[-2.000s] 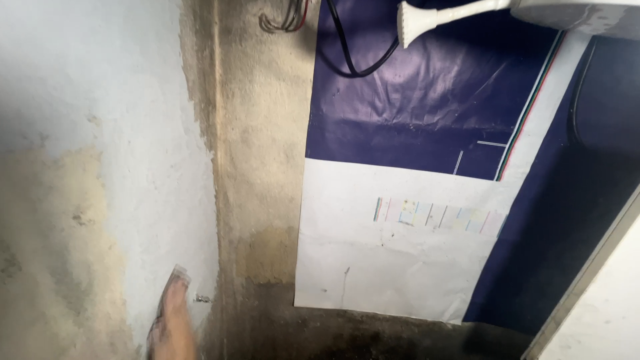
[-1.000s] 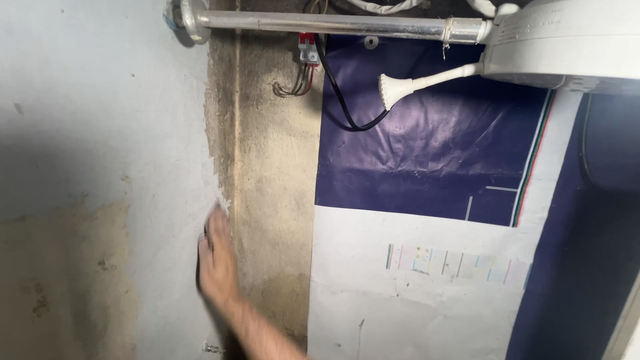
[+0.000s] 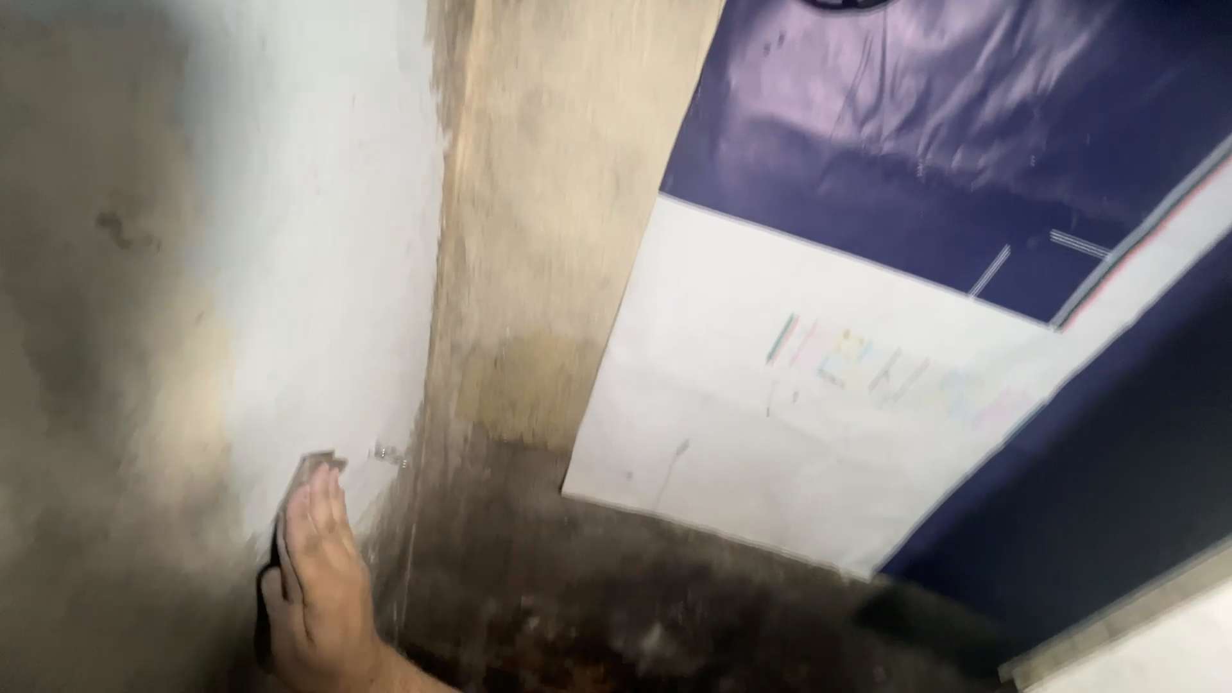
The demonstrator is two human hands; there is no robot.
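My right hand (image 3: 322, 568) is at the lower left, its back toward me and its fingers pointing up along the wall. Beneath the flattened fingers it holds a thin flat piece (image 3: 324, 456), whose greyish-brown edge sticks out past the fingertips; its material cannot be told. The piece lies against the white-coated part of the wall (image 3: 327, 241), near the lower end of that coat. A small mark or fitting (image 3: 388, 454) shows on the wall just right of the fingertips. My left hand is out of view.
Right of the wall corner (image 3: 448, 241) is bare, stained plaster (image 3: 539, 192). A large blue and white printed sheet (image 3: 731, 385) covers the wall beyond. The surface below (image 3: 577, 597) is dark and stained. A pale edged panel (image 3: 1136, 626) stands at the lower right.
From one second ago, my right hand has moved down the wall, from beside the corner to near the small mark. The view has tilted down, and the pipe and white fixture have left it.
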